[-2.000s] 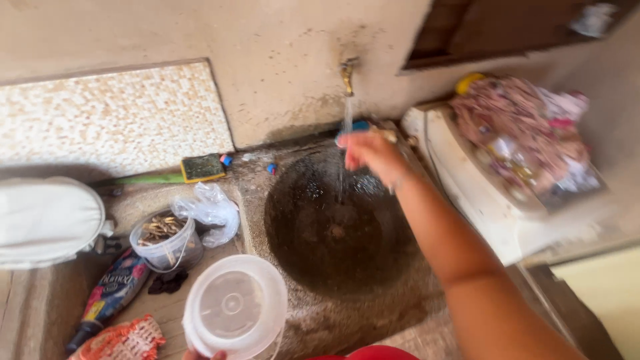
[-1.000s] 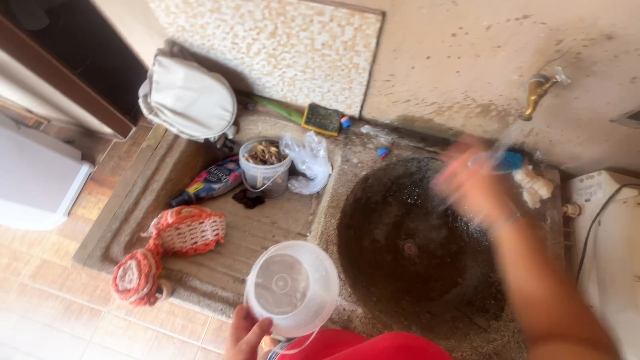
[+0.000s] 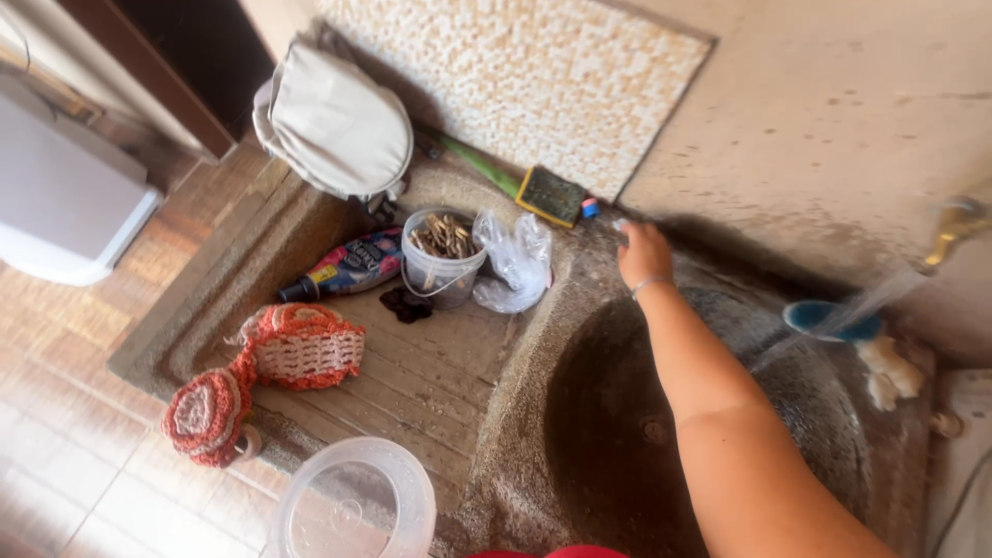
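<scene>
My right hand (image 3: 645,254), a thin bracelet at its wrist, reaches over the basin to the back rim of the stone sink (image 3: 511,387). Its fingertips are beside a small whitish bit; whether they hold anything is hidden. Left of them lie a small blue and pink object (image 3: 590,208) and a dark sponge with a yellow edge (image 3: 552,196). At the bottom edge is a translucent plastic container (image 3: 418,496); my left hand is out of view. Water runs from the brass tap (image 3: 949,232) into the round basin (image 3: 601,434), past a blue brush or scrubber (image 3: 831,319).
On the ribbed washboard side are a small bucket of clothespins (image 3: 442,271), a clear plastic bag (image 3: 515,267), a softener bottle (image 3: 356,263), a dark rag (image 3: 405,304) and an orange and pink crocheted piece (image 3: 310,349). A cream cloth-covered object (image 3: 337,116) stands at the back left corner.
My right hand has moved left from the running water to the back rim. My left hand, earlier at the translucent container, has left the view. The view has shifted left.
</scene>
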